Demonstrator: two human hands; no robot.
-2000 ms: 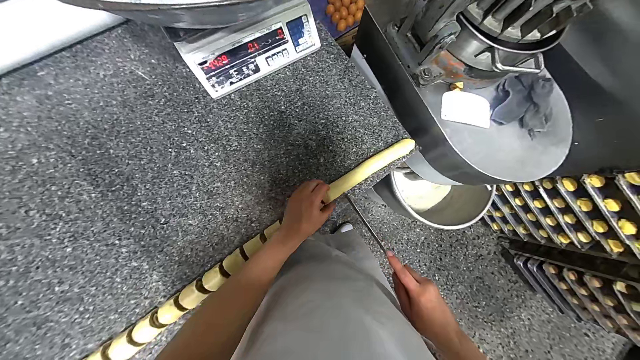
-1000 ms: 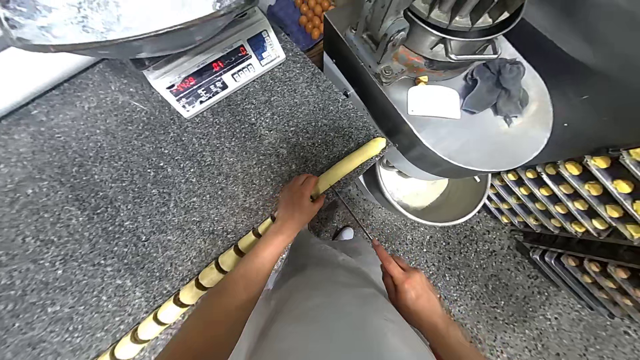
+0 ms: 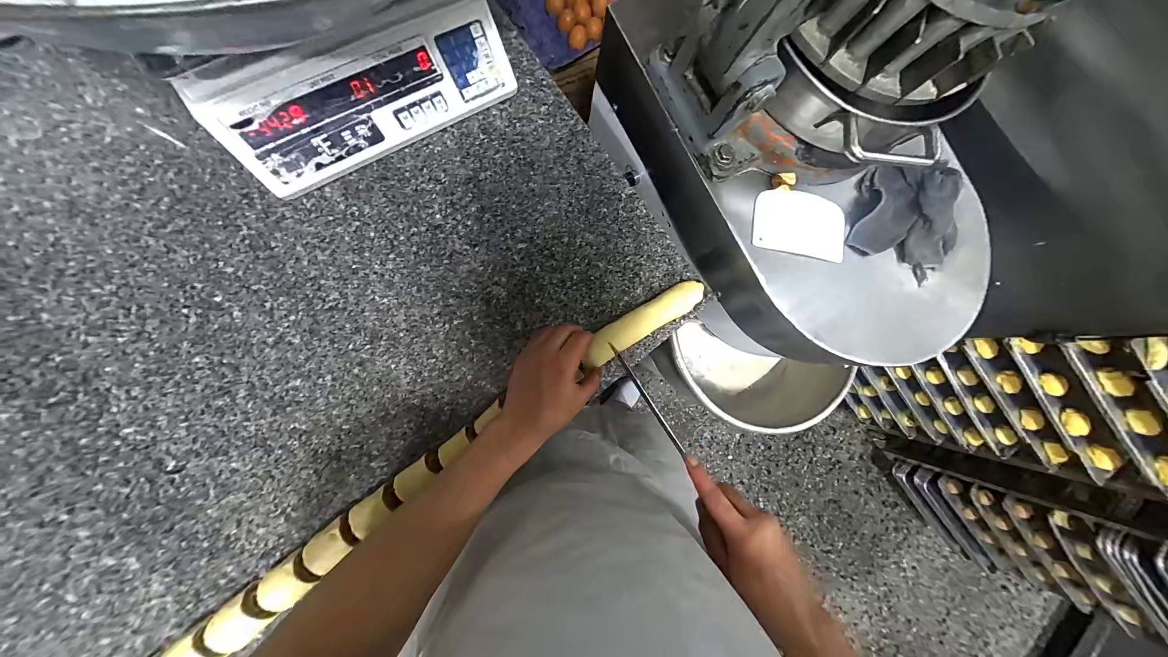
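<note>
A pale yellow dough roll (image 3: 650,321) lies along the counter's edge, its rounded end near the metal machine. My left hand (image 3: 549,381) rests on this roll, fingers curled around its near part. In my right hand (image 3: 753,547) is the handle of a long thin knife (image 3: 650,401), whose tip touches the roll just beyond my left fingers. Down to the lower left runs a row of cut dough pieces (image 3: 324,550) with dark filling showing between them, partly hidden by my left forearm.
On the speckled counter (image 3: 301,328) stands a digital scale (image 3: 356,96) under a large metal bowl. At right are a machine with a round metal base (image 3: 867,292), a white scraper (image 3: 798,225), a grey cloth (image 3: 903,214) and a steel bowl (image 3: 776,401). Racked trays (image 3: 1040,401) hold dough pieces.
The uncut part of the roll beyond my left hand looks shorter than two seconds ago. Both hands keep nearly the same places. The view has shifted somewhat.
</note>
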